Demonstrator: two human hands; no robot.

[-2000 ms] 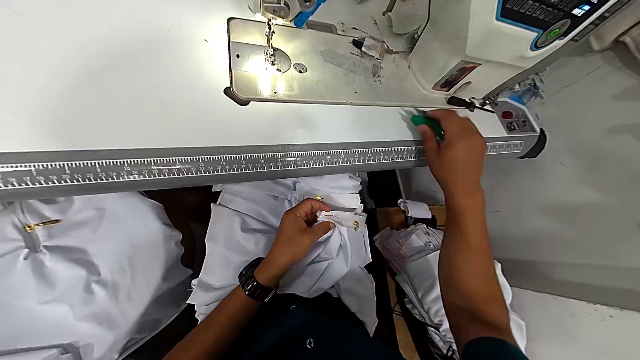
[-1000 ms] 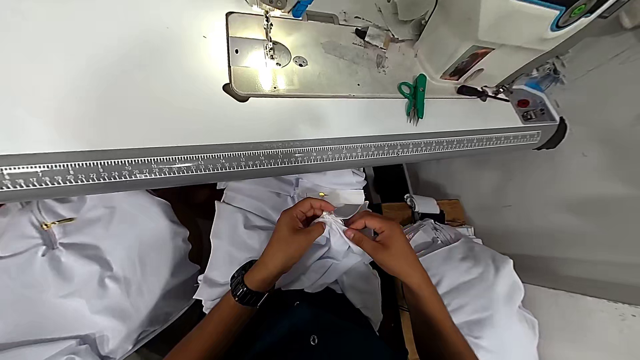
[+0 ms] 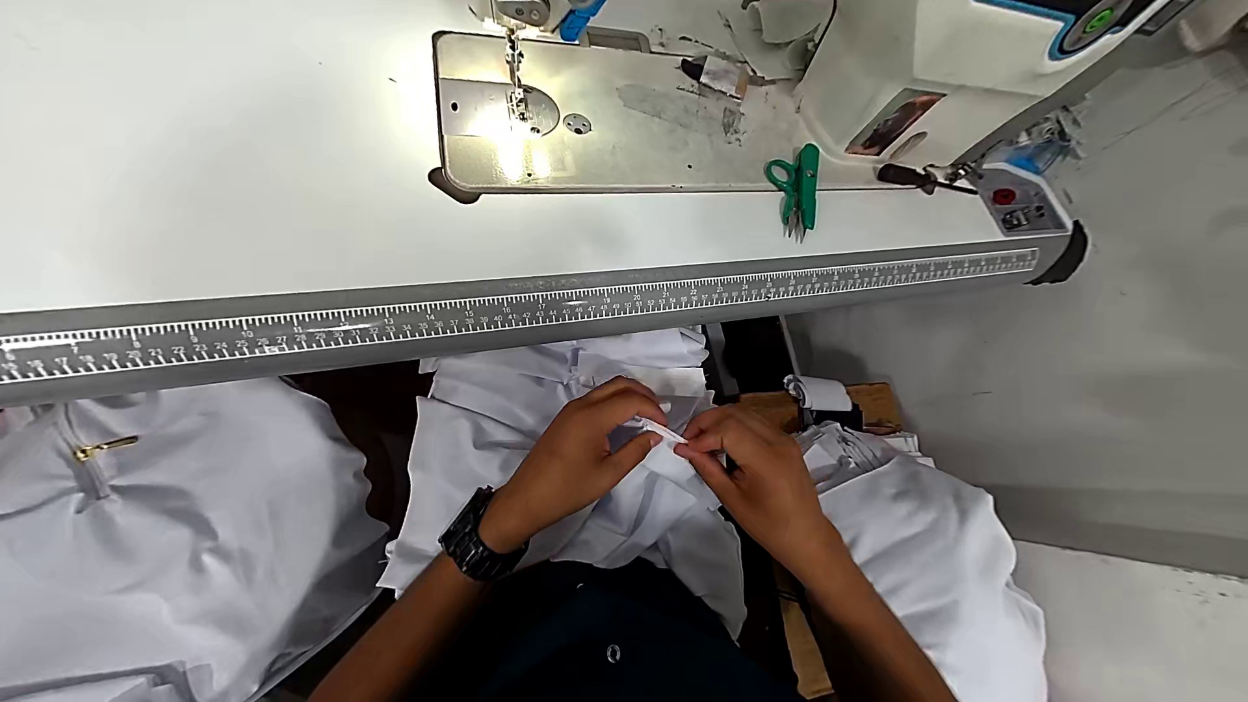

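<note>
White fabric [image 3: 624, 497] lies over my lap below the table edge. My left hand [image 3: 585, 448], with a dark watch at the wrist, pinches a folded edge of it. Close beside it, my right hand [image 3: 746, 468] grips the same fold between thumb and fingers. Green thread snips [image 3: 802, 190] rest on the white sewing table [image 3: 244, 214], points toward the ruler strip. The sewing machine's needle and presser foot [image 3: 516, 93] stand over the lit metal bed, away from both hands.
A ruler strip [image 3: 585, 300] runs along the table's front edge. White cloth with a gold zipper pull [image 3: 105, 448] lies at left, and more white cloth [image 3: 916, 546] at right. A dark-handled screwdriver [image 3: 907, 175] lies near the control box [image 3: 1022, 200] with a red button.
My right hand has let go of the green snips on the table and come down to the white fabric beside my left hand. Both hands now hold the fold.
</note>
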